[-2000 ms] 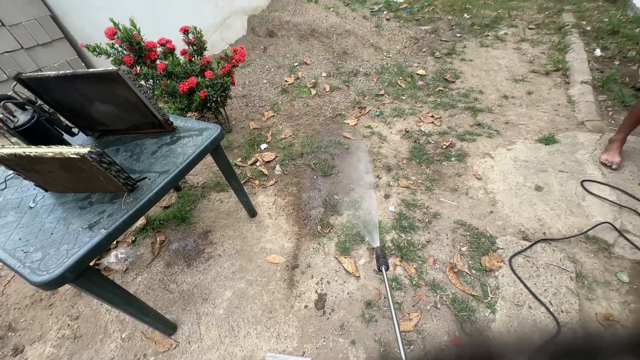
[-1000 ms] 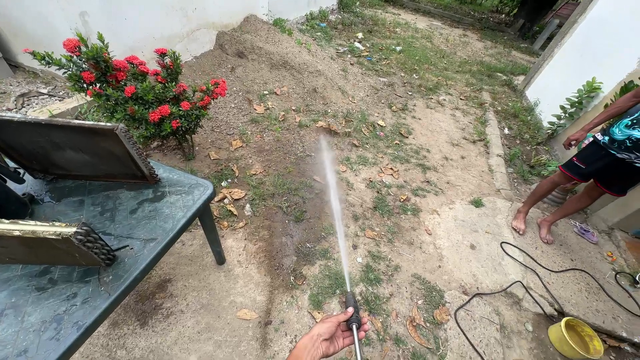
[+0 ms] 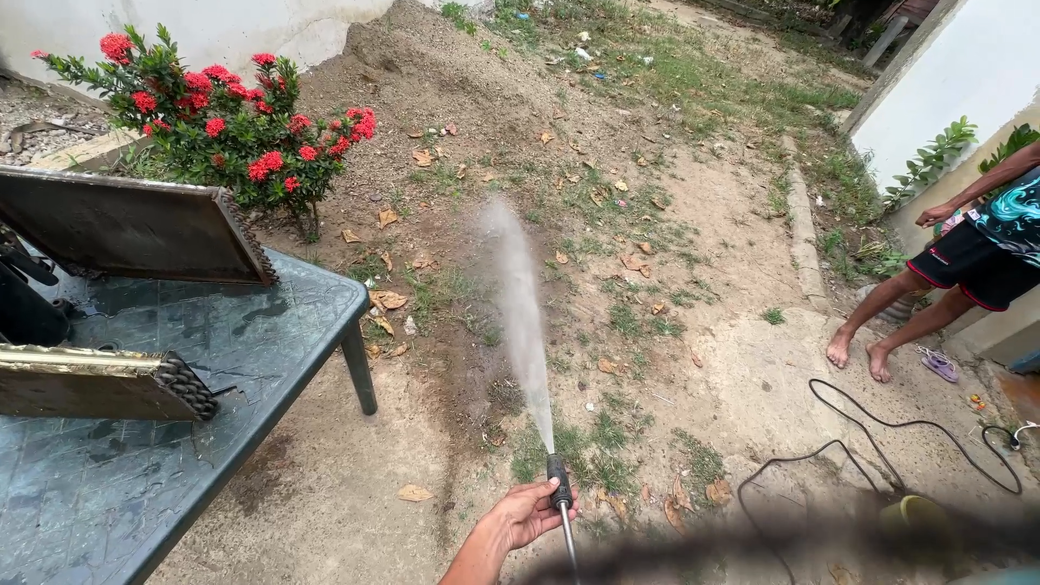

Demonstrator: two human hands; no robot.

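Observation:
My left hand (image 3: 532, 512) comes up from the bottom edge, its thumb and fingers around the black nozzle (image 3: 559, 481) of a pressure washer lance. Below the nozzle the metal lance tube (image 3: 569, 536) runs out of view at the bottom. A white fan of water (image 3: 520, 317) sprays forward from the tip over the dirt. My right hand is not visible. On the left, a wet green plastic table (image 3: 317, 325) bears two finned coil panels, the rear one (image 3: 130, 223) larger in view than the front one (image 3: 89, 390), with a black cylindrical part (image 3: 28, 301) between them.
A red-flowered bush (image 3: 236, 130) grows behind the table. At right a barefoot person (image 3: 967, 268) stands on concrete beside purple slippers (image 3: 940, 363). A black cable (image 3: 853, 406) loops over the ground near a yellow container (image 3: 914, 513). A dark blur crosses the lower right.
My left hand, out of view two seconds ago, has come to the nozzle. The water keeps spraying. The view has swung, showing more of the person at right.

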